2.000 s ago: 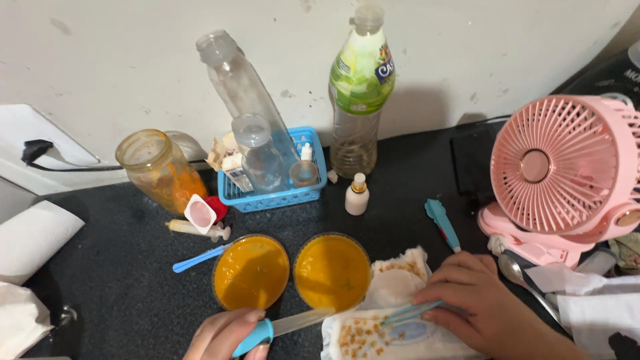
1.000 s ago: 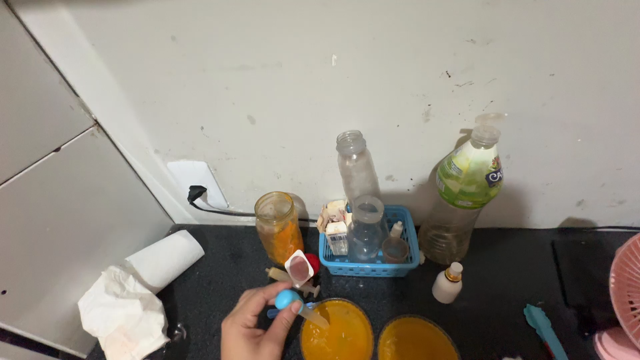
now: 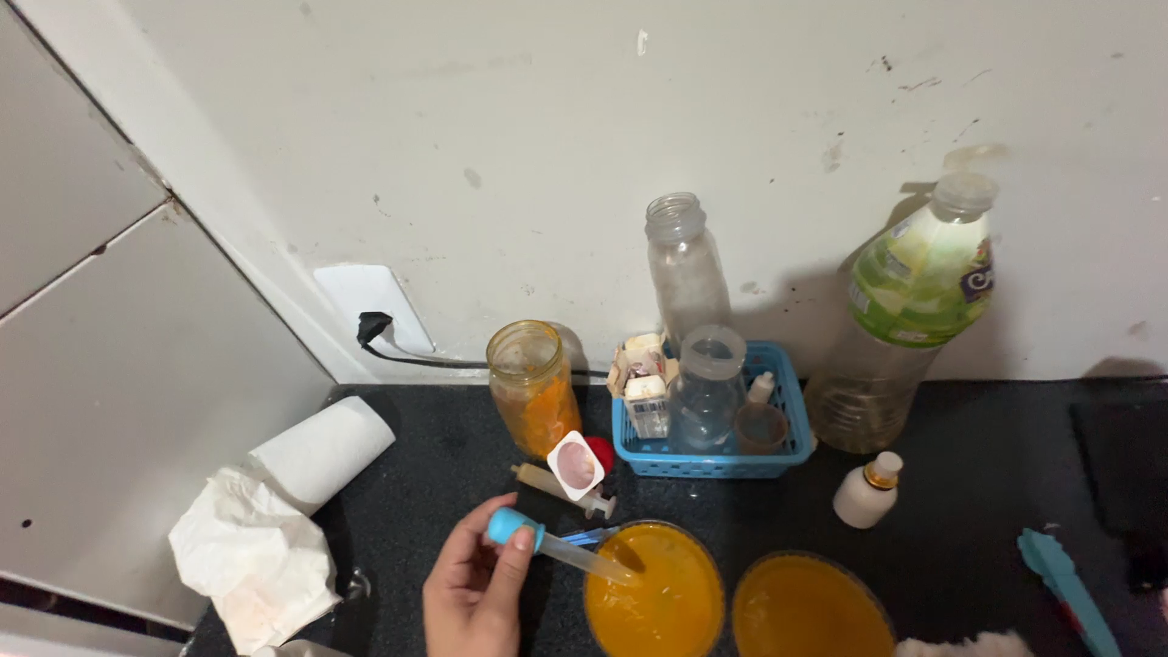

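Between thumb and fingers, my left hand (image 3: pixel 484 584) holds a dropper pipette (image 3: pixel 561 550) by its light blue bulb. Its clear tube slants down to the right, the tip over or in the orange liquid of the left round dish (image 3: pixel 652 593); whether it dips in I cannot tell. A second round dish of orange liquid (image 3: pixel 808 607) stands close to the right. A syringe (image 3: pixel 566 490) lies behind my hand, with a small white square cup (image 3: pixel 576 465) over it. Blue tweezers (image 3: pixel 584 537) lie partly behind the pipette. My right hand is out of view.
Behind stand a glass jar with orange contents (image 3: pixel 534 392), a blue plastic basket (image 3: pixel 712 467) holding bottles and a small carton, and a large plastic bottle (image 3: pixel 912 310). A small white bottle (image 3: pixel 867 493) and a teal tool (image 3: pixel 1068 593) are at right; a paper roll (image 3: pixel 324 452) and crumpled paper (image 3: pixel 255 557) at left.
The view has swung up and left. My right hand, earlier holding tweezers at a white pad, is out of view. The pipette, earlier pointing right near the pad, now points at the left dish.
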